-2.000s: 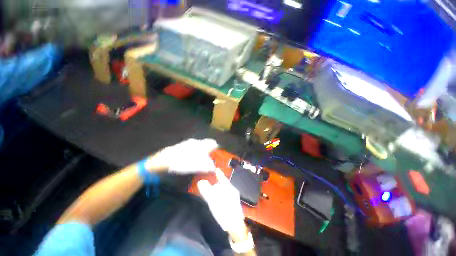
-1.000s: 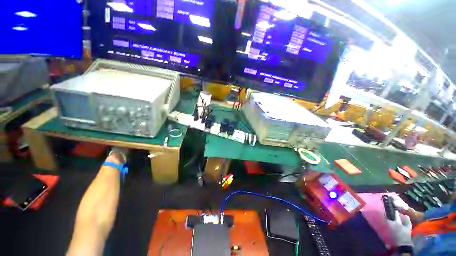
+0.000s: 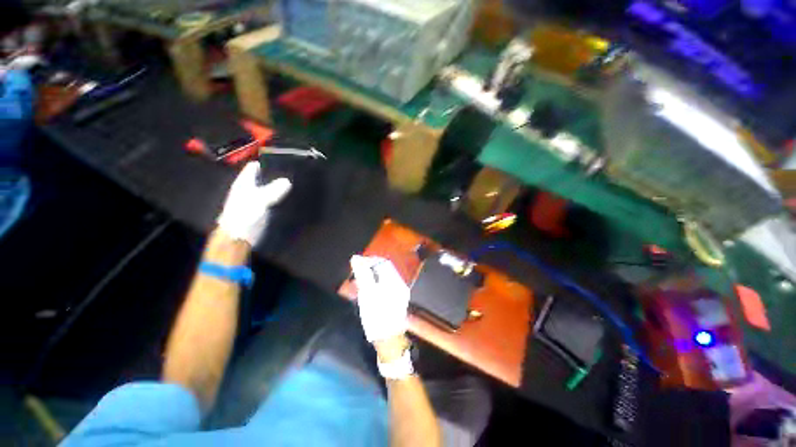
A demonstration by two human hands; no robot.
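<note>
My left hand point(image 3: 250, 207), in a white glove with a blue wrist band, is raised at the left. Its thumb and fingers appear to grip a blurred dark flat box point(image 3: 299, 179) with a silver edge. My right hand point(image 3: 381, 301), also white-gloved, is over the left part of the orange-red test fixture point(image 3: 489, 327), beside the black set-top box point(image 3: 443, 291). Its fingers are curled; blur hides whether it holds anything. The set-top box lies on the fixture against the connectors at its far edge.
Another black box point(image 3: 569, 330) lies right of the fixture, with a green stick point(image 3: 579, 374) beside it. A remote control point(image 3: 626, 388) and a lit orange-red case point(image 3: 694, 336) are farther right. A blue cable point(image 3: 572, 284) runs behind. Red pads point(image 3: 253, 144) and shelf legs point(image 3: 410, 157) stand beyond.
The view has swung back down and left. My left hand has come away from under the shelf, with the dark box now beside it. My right hand is back in view at the fixture.
</note>
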